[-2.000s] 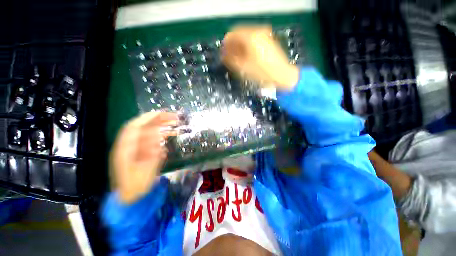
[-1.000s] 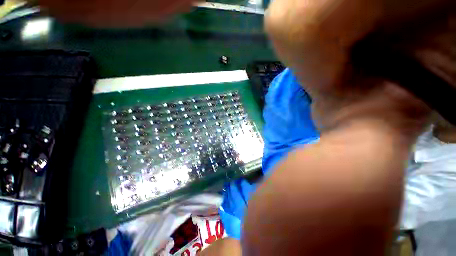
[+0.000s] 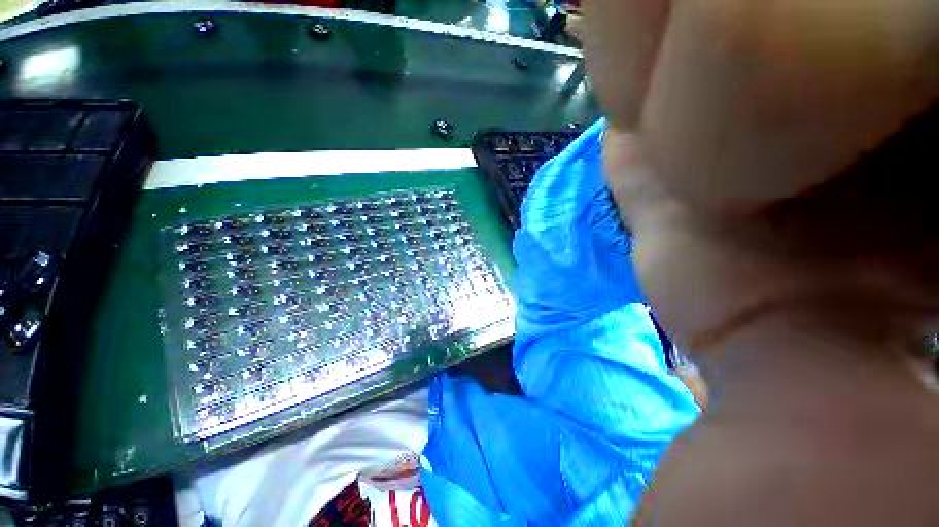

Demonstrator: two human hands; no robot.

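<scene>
A clear blister tray [image 3: 329, 299] lies on the green mat [image 3: 113, 381] in front of me, its rows of small pockets holding tiny dark pieces with metallic glints. Strong glare covers its lower right part. My right hand [image 3: 752, 360] is very close to the camera, large, blurred and cut off by the right edge; whether it holds anything cannot be told. The blue sleeve [image 3: 577, 412] rises beside it. My left hand is not in view.
A black blister tray [image 3: 51, 154] with a few dark units stands at left. Another black tray [image 3: 505, 154] is partly hidden behind my sleeve. Beyond the white line, the green conveyor [image 3: 381, 93] carries scattered black units [image 3: 443, 128]. A lower black tray [image 3: 113, 515] shows at bottom left.
Both hands have left the clear tray. My right hand has come up close to the camera; my left hand is out of view. The view has tilted up, showing more conveyor.
</scene>
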